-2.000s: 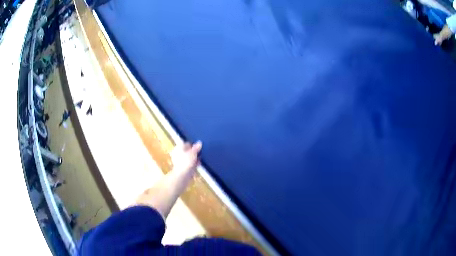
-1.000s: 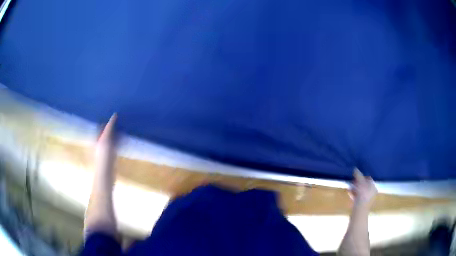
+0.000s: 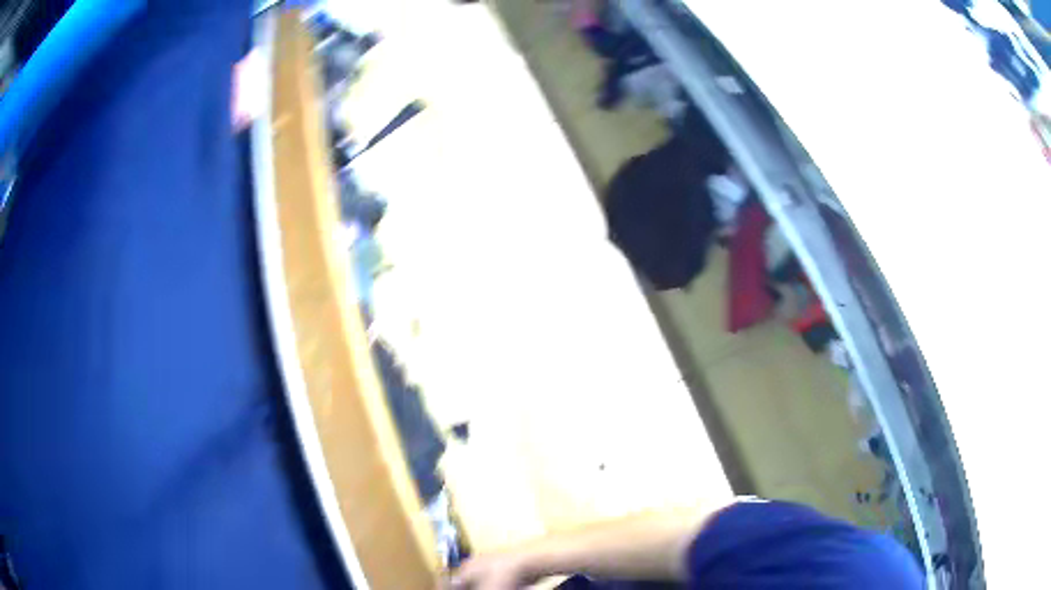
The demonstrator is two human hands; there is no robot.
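Note:
The navy fabric ply (image 3: 127,300) covers the table on the left side of the view. Its dark edge runs along the pale strip at the table's near side. My right hand (image 3: 498,572) is at the bottom edge, partly cut off, by the brown wooden table border (image 3: 329,334). Its fingers are blurred and I cannot tell if they hold anything. My left hand is not in view. A pink-white block, likely a weight (image 3: 244,92), sits at the fabric's edge near the top left.
A pale floor aisle (image 3: 519,300) runs beside the table, with scraps along the table's foot. A dark cloth bundle (image 3: 668,213) and a red cloth (image 3: 749,271) lie under the white-topped table (image 3: 922,150) on the right, behind its grey metal rail (image 3: 795,219).
The view has swung right along the table. My left hand has gone out of view. My right hand, earlier at the fabric's edge, now shows low at the bottom by the wooden border.

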